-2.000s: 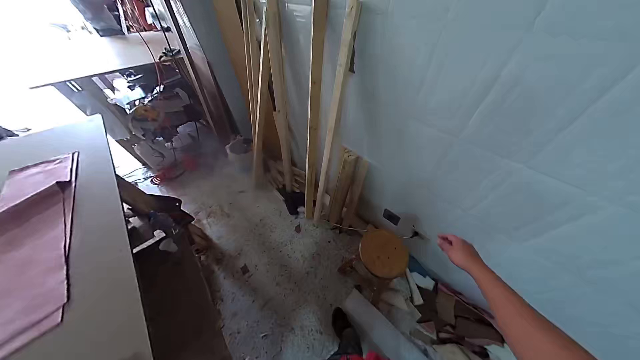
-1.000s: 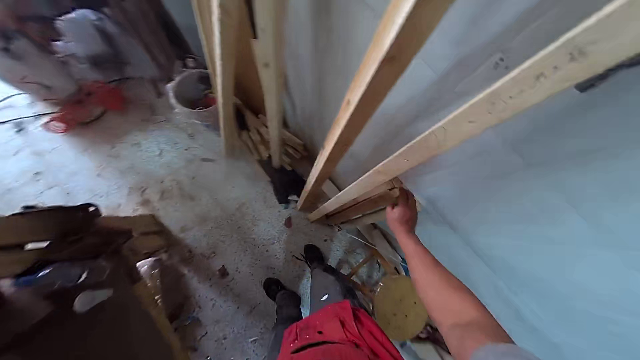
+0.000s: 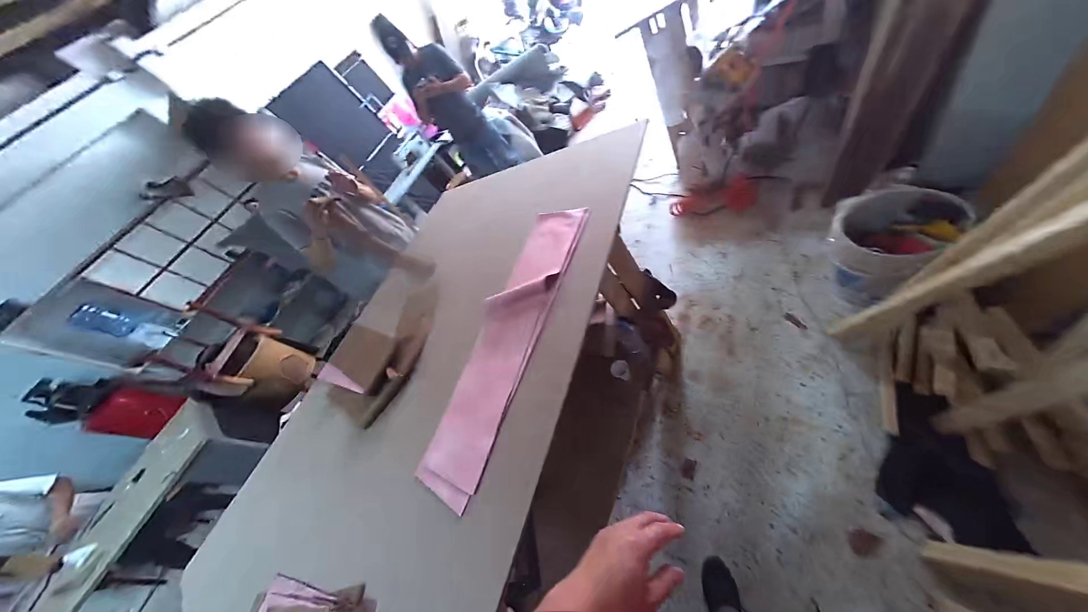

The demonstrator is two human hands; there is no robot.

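Observation:
My left hand [image 3: 625, 563] reaches in from the bottom, beside the near right edge of a large board-topped table [image 3: 374, 476]. Its fingers are apart and hold nothing. Ahead of it on the tabletop lies a long strip of folded pink material [image 3: 510, 365]. A brown folded piece [image 3: 395, 374] with a pink corner lies farther left, and another pink and brown bundle [image 3: 310, 595] is at the near edge. My right hand is out of view.
Two people, one in grey [image 3: 293, 204] and one in dark clothes [image 3: 450, 93], are beyond the table. A bucket [image 3: 901, 229], long lumber [image 3: 977, 246], wood offcuts [image 3: 960, 357] and black cloth [image 3: 943, 476] are at the right. My shoe [image 3: 720, 585] is on the speckled floor.
The view has swung left from the wall to the table. My right hand, at the leaning boards a second ago, has left the view; my left hand has come into view.

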